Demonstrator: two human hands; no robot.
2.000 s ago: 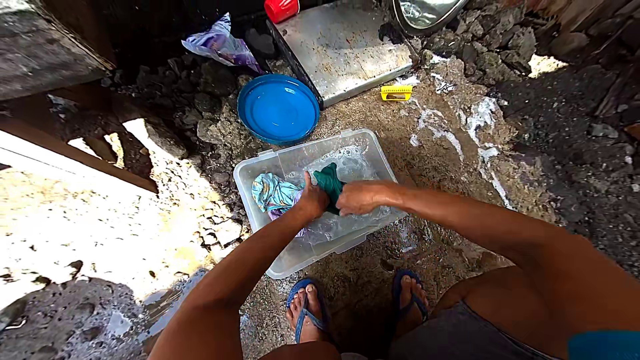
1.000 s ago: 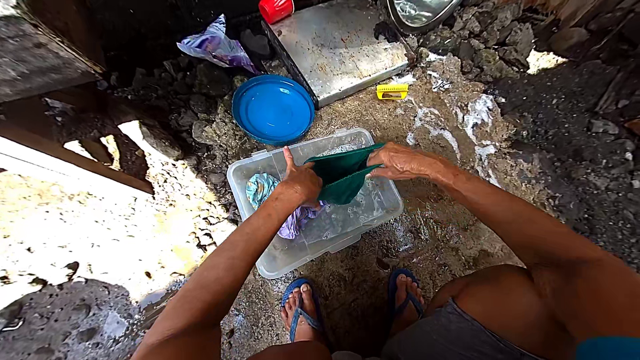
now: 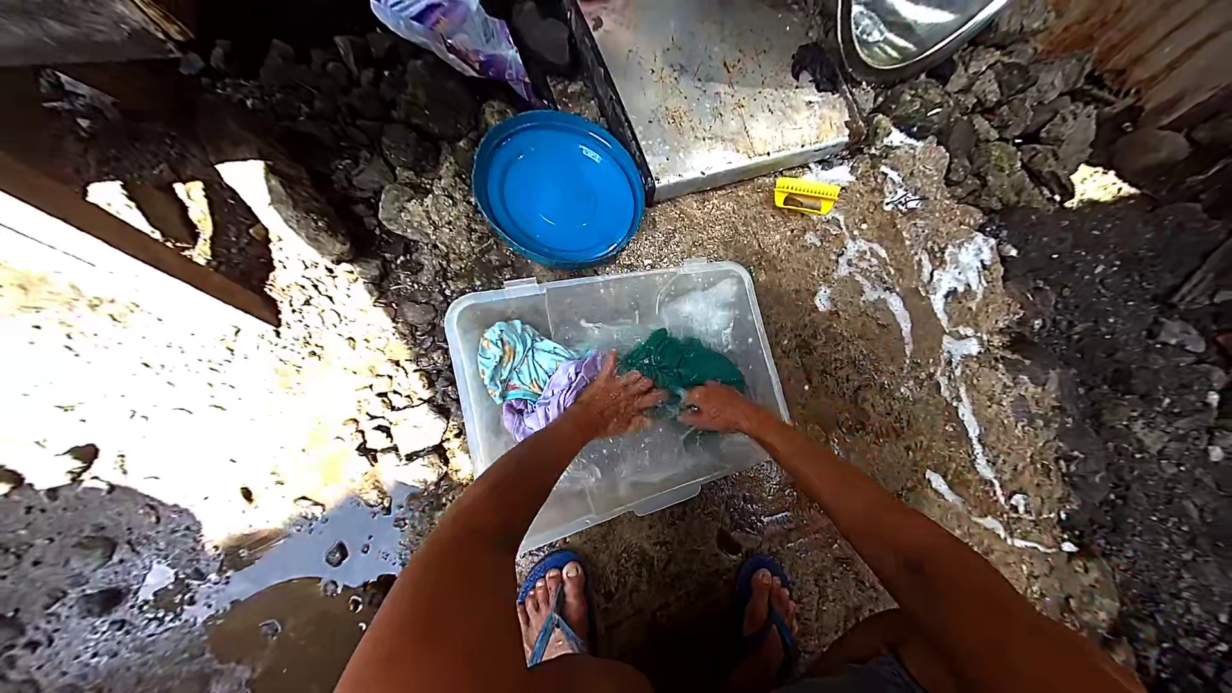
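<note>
A clear plastic storage box (image 3: 616,481) holds water, with suds at its upper right corner. Inside it, a dark green cloth (image 3: 685,362) lies bunched in the water. My right hand (image 3: 714,407) grips the lower edge of this cloth, its fingers curled. Spread at the cloth's left side, my left hand (image 3: 621,397) has its fingers apart, touching the water beside the green cloth. A light blue patterned cloth (image 3: 520,360) and a lilac cloth (image 3: 551,397) lie together in the left part of the box, the lilac one against my left hand.
Beyond the box stands a blue basin (image 3: 558,188) with liquid. A metal sheet (image 3: 727,87), a yellow brush (image 3: 807,195), a purple plastic bag (image 3: 452,34) and a metal basin (image 3: 914,29) lie farther off. Rocks surround the wet ground; my feet in blue flip-flops (image 3: 558,606) are near the box.
The green cloth, held stretched above the box between both hands a second ago, is now down in the water. My left hand has opened off it, and both hands are lower.
</note>
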